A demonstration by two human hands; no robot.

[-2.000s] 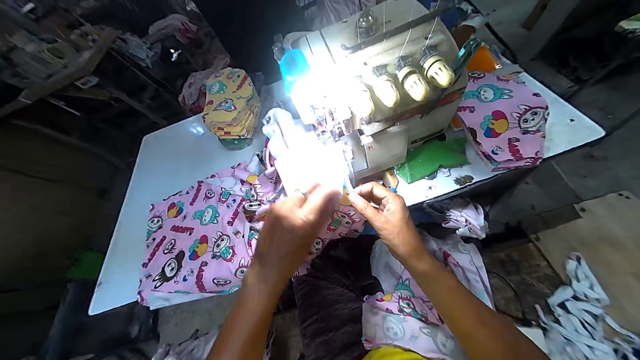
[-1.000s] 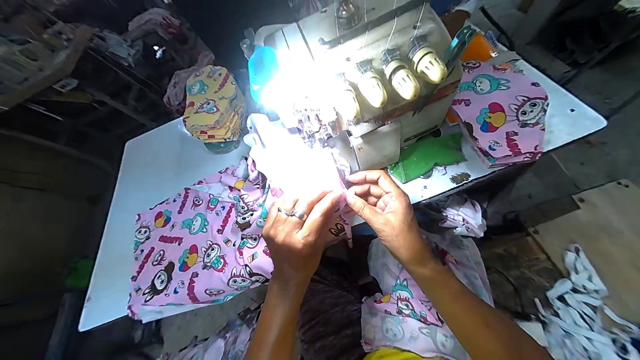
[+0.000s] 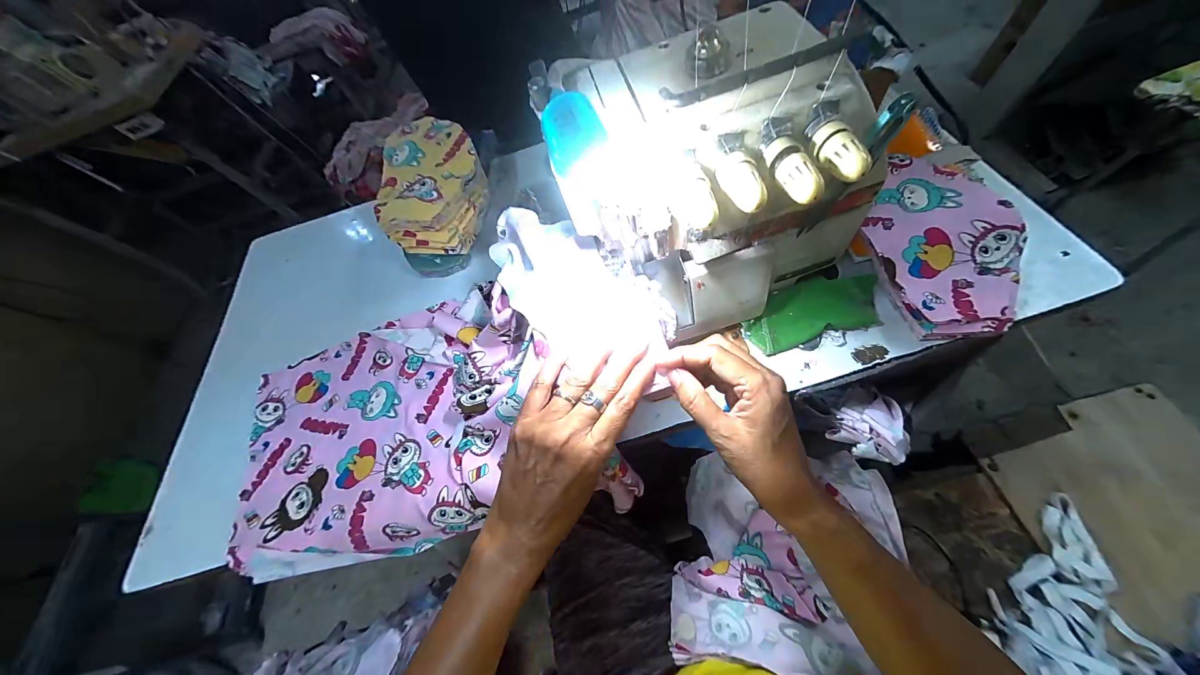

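Note:
An overlock sewing machine [image 3: 731,281] stands on the white table, its lamp glare hiding the needle area. Pink printed fabric [image 3: 375,450] spreads over the table on the left and bunches up toward the machine. My left hand [image 3: 572,422], with rings on it, lies with fingers extended on the brightly lit cloth just in front of the machine. Close beside it, my right hand [image 3: 736,412] pinches the edge of the cloth between thumb and index finger. More printed fabric [image 3: 759,581] lies across the lap.
A stack of yellow printed pieces [image 3: 431,187] stands at the back left of the white table [image 3: 300,272]. Right of the machine lie a green cloth [image 3: 816,314] and a stack of pink printed pieces [image 3: 952,248]. White fabric strips [image 3: 1069,581] lie at the lower right.
My left hand has gone from bent fingers to fingers laid out on the cloth. My right hand stays at the cloth edge beside it.

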